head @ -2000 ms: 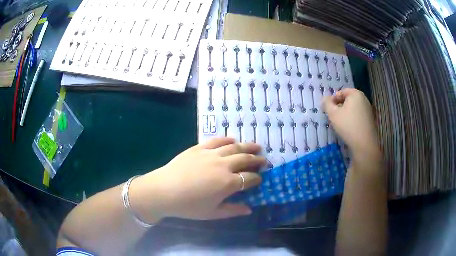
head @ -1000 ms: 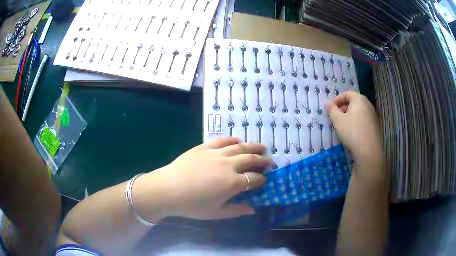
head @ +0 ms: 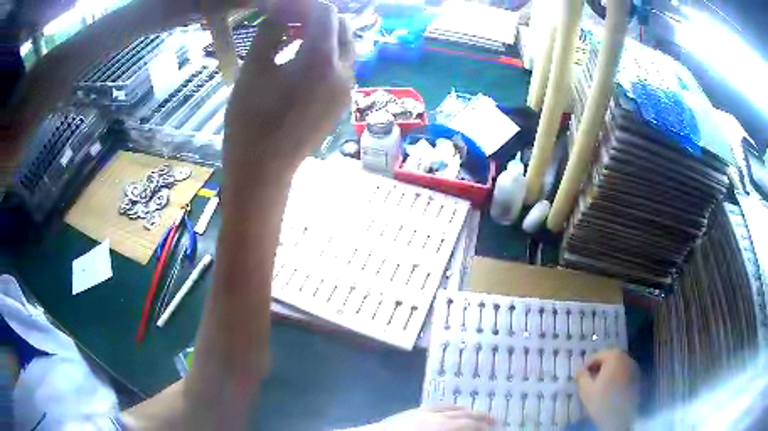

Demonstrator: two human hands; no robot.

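Observation:
A white board (head: 432,364) with rows of thin dark dumbbell-shaped metal parts lies at the lower right, cut off by the bottom edge. My right hand (head: 610,385) is over its right side, thumb and forefinger curled together at a row. Whether anything is pinched there is too small to tell. My left hand (head: 455,417) lies flat at the board's lower left, mostly cut off by the bottom edge; no held thing shows. The blue sheet on the board's lower part is out of view.
Another person's raised arm (head: 253,227) crosses the left. A second white board (head: 358,227) lies behind mine. Also around are red bins (head: 455,187), white bottles (head: 381,143), pens (head: 185,290), metal pieces (head: 153,195) on cardboard, tall board stacks (head: 640,194) and pale upright bars (head: 589,126).
The view has tilted up and left, so the board and my hands sit lower in the picture. The other person's arm has come in and risen at left. My right hand keeps its curled pose.

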